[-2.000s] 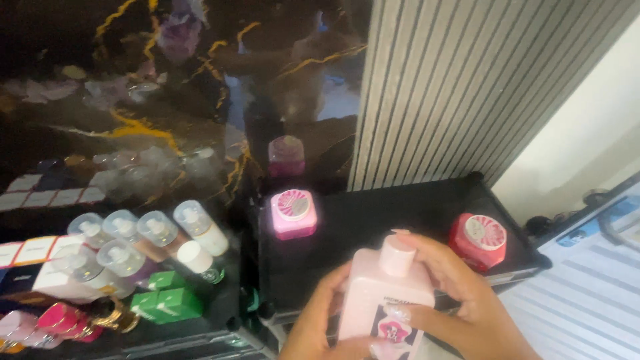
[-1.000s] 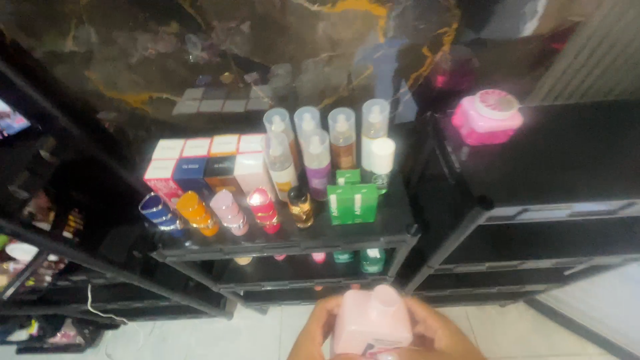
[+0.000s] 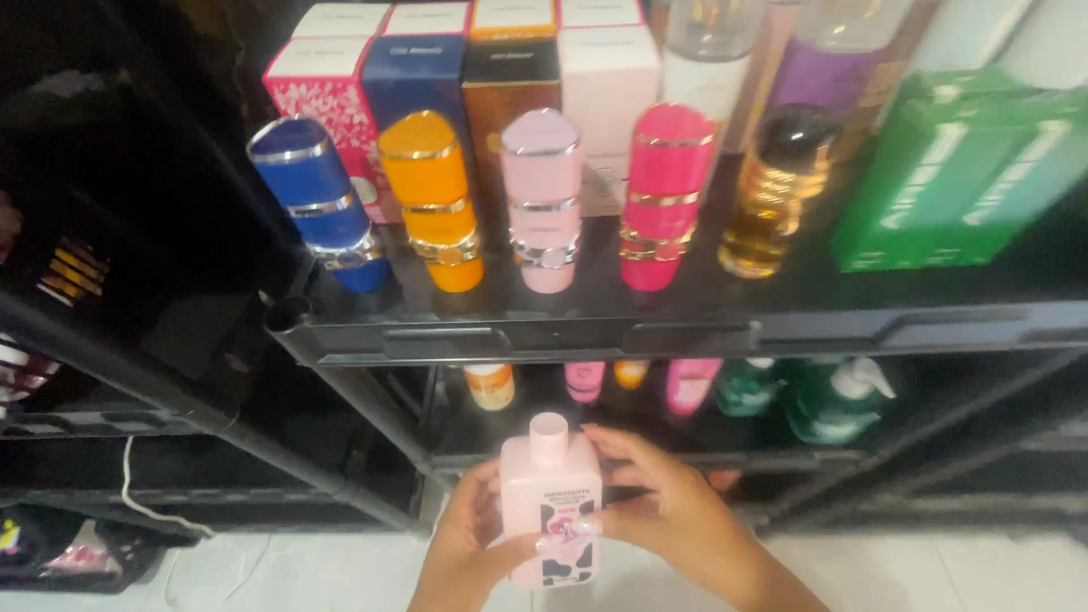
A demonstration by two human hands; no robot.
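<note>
A pale pink plastic bottle (image 3: 520,501) with a round cap and a cow-patterned label stands upright between my two hands. My left hand (image 3: 478,531) grips its left side, the thumb on the front. From the right, my right hand (image 3: 663,510) closes on it, thumb against the label and fingers behind. Beyond the bottle is the lower shelf (image 3: 476,433) with pump bottles (image 3: 837,399) and several small pink and orange containers. On the shelf above stand blue (image 3: 319,200), orange (image 3: 432,200), light pink (image 3: 544,200) and hot pink (image 3: 665,195) perfume bottles, with an amber bottle (image 3: 775,195).
Cartons (image 3: 416,93) stand behind the perfume bottles, and green boxes (image 3: 943,178) are at the right. The upper shelf's black front edge (image 3: 569,340) crosses above the hands. Another black rack (image 3: 127,374) is at the left, with a white cable (image 3: 127,484) hanging beside it.
The view has swung left and nearer to the perfume shelf. The pink bottle remains in both hands; the pink and red jars on the neighbouring shelf are out of view.
</note>
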